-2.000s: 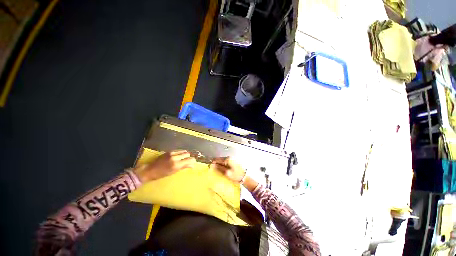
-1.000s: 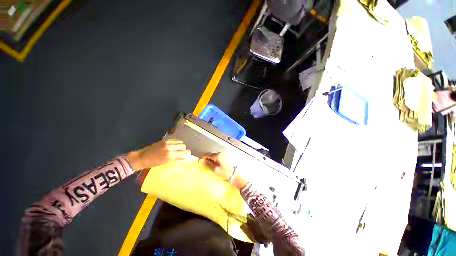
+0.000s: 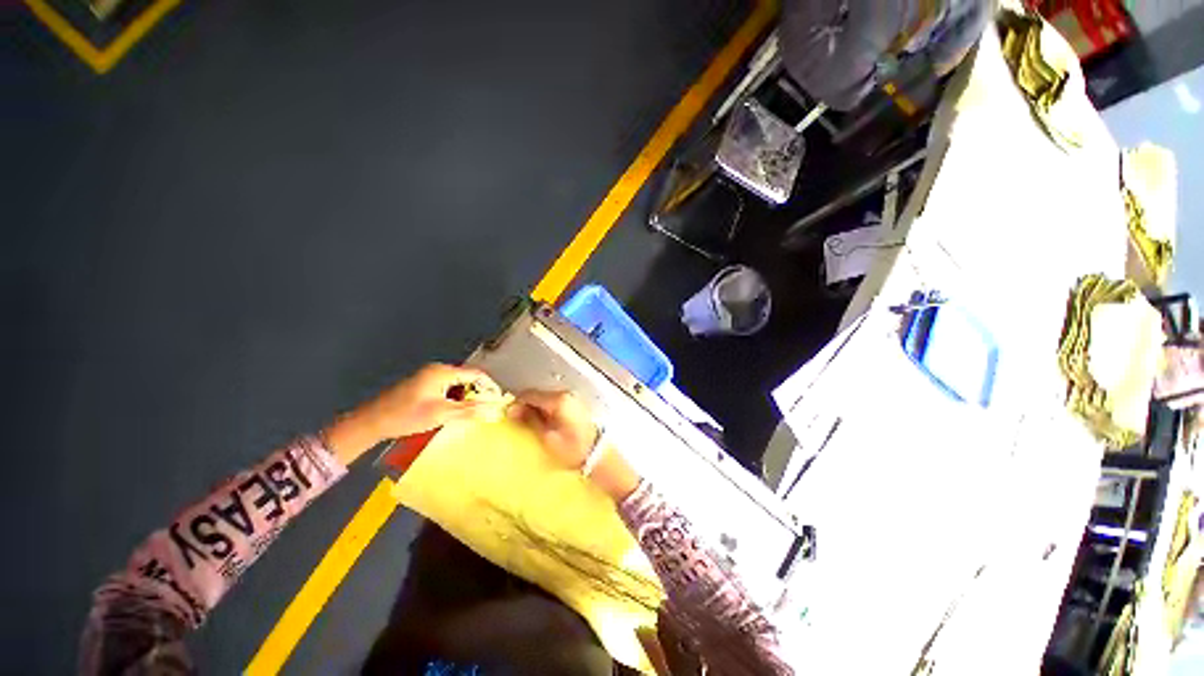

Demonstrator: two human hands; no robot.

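A large floppy yellow lining panel (image 3: 528, 508) lies over the near side of the grey work board (image 3: 581, 383) and hangs toward my lap. My left hand (image 3: 442, 400) holds the panel's far edge near its left end, with a small yellow fold between the fingers. My right hand (image 3: 561, 425) is closed on the same edge just to the right, fingers bent. What lies under the fingertips is hidden. An orange-red patch (image 3: 407, 452) shows at the board's left end, under my left hand.
A blue tray (image 3: 617, 338) sits beyond the board. A bucket (image 3: 728, 303) and a metal stool (image 3: 761, 151) stand on the floor. The long white table (image 3: 977, 489) on the right holds another blue tray (image 3: 953, 351) and stacked yellow pieces (image 3: 1109, 357). A person's grey clothing shows at the top.
The view has turned, so the board and table sit further right. My hands have come closer together on the panel's edge. More of the orange-red patch shows.
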